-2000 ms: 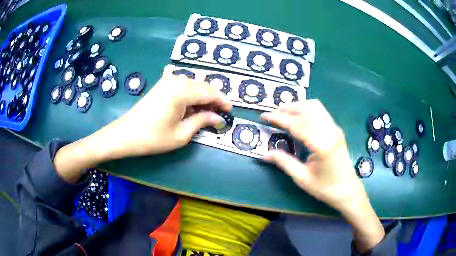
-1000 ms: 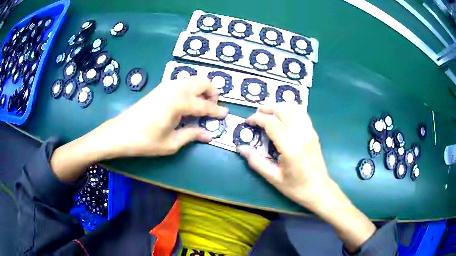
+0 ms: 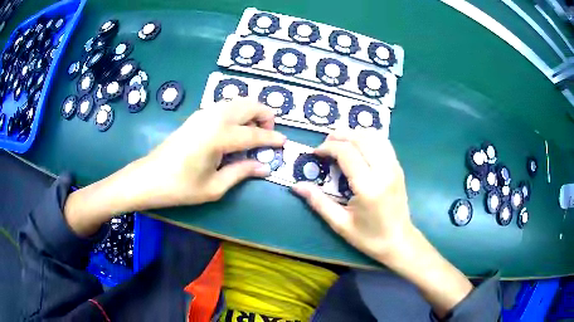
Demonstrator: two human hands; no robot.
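Observation:
A pale fixture strip lies on the green bench nearest me, tilted down to the right. My left hand has thumb and index finger at a round black part on the strip. My right hand has thumb and index finger around another round black part on the strip. A dark part shows partly under my right fingers. The strip's left end is hidden by my left hand. Just beyond lie three full fixture strips, each with round black parts in a row.
A shallow blue bin heaped with round parts stands at the left. Loose part piles lie at left and right. A lower blue bin is below the bench edge. A white bottle-like item is cut off at the right.
Over two seconds, my right hand moved left from the strip's right part onto the inner round part. My left fingers shifted slightly left. In the last second both hands barely moved.

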